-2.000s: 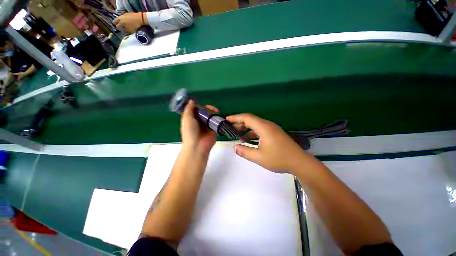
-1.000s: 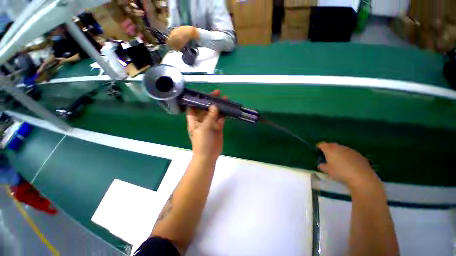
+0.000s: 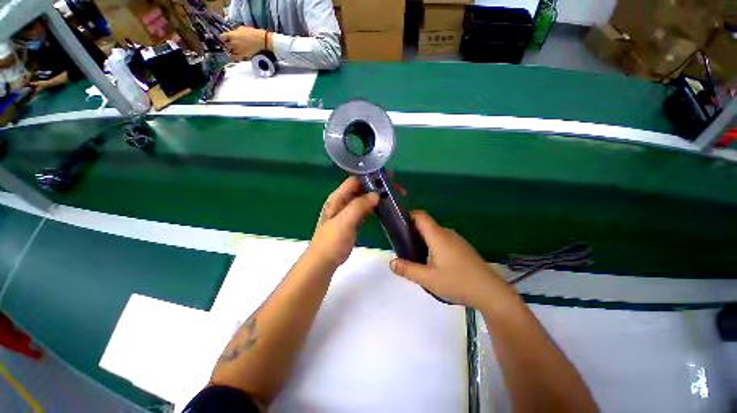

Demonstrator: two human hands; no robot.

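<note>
A dark grey hair dryer point(image 3: 393, 219) is held up over the near edge of the conveyor belt. Its lighter grey ring-shaped head point(image 3: 360, 137) faces me, and green shows through the hole. My left hand point(image 3: 341, 219) grips the upper handle just below the head, with the thumb near small buttons. My right hand point(image 3: 444, 262) is closed round the lower end of the handle. The folded power cord point(image 3: 551, 258) lies to the right of my right hand, at the belt's near edge. A white sheet point(image 3: 376, 339) is under my forearms.
The green conveyor belt point(image 3: 267, 173) runs across between white rails. Another dryer point(image 3: 69, 165) lies on it at far left. Across the belt a person point(image 3: 295, 32) in a light grey sleeve handles a dryer over a white sheet. A smaller white sheet point(image 3: 153, 343) lies at left.
The dryer has turned more upright, its ring face now towards me, and moved right in view. My right hand has left the cord and now holds the lower handle. The cord lies at the belt edge.
</note>
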